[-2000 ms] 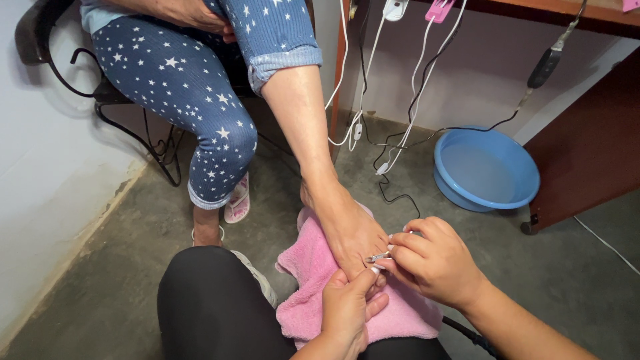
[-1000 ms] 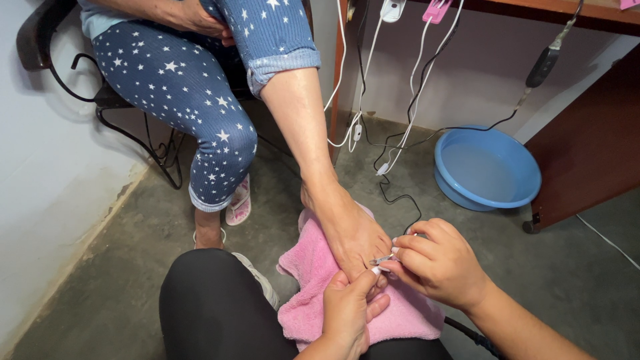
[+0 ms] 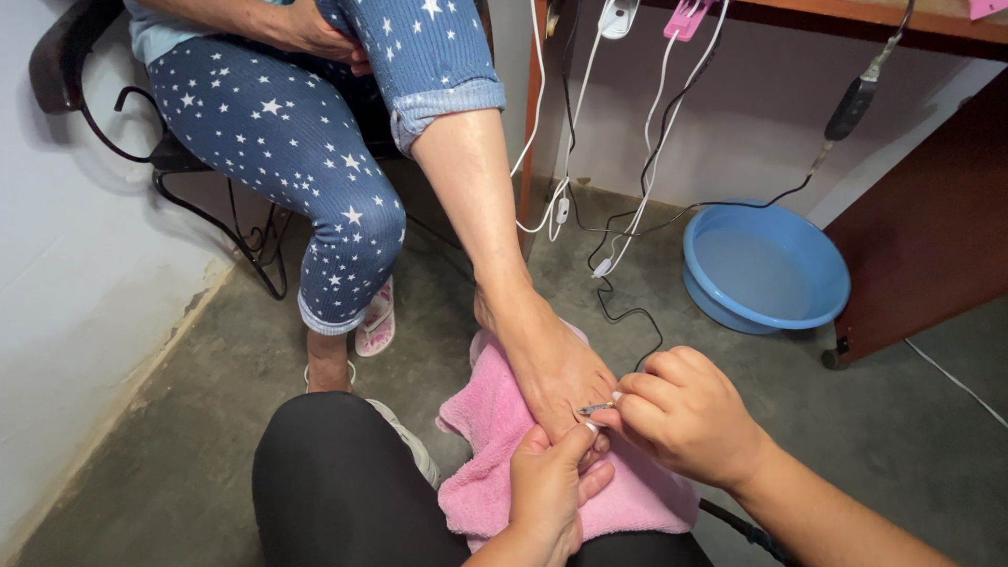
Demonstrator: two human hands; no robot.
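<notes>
Another person's bare foot [image 3: 543, 354] rests on a pink towel [image 3: 496, 417] laid over my lap. My left hand [image 3: 551, 480] grips the front of this foot around the toes, its thumb on top. In my right hand [image 3: 677, 417] is a small metal nipper [image 3: 594, 409], pinched between thumb and fingers, its tip over the toes. The handles are mostly hidden inside my right fingers. Both hands are close together, nearly touching. Whether the nipper's jaws touch a nail cannot be made out.
A blue plastic basin [image 3: 768, 268] of cloudy water stands on the floor at right, beside a wooden desk panel [image 3: 929, 205]. White and black cables [image 3: 650, 181] hang from the desk. The seated person in star-print trousers [image 3: 276, 142] occupies a metal-framed chair [image 3: 63, 67] at left.
</notes>
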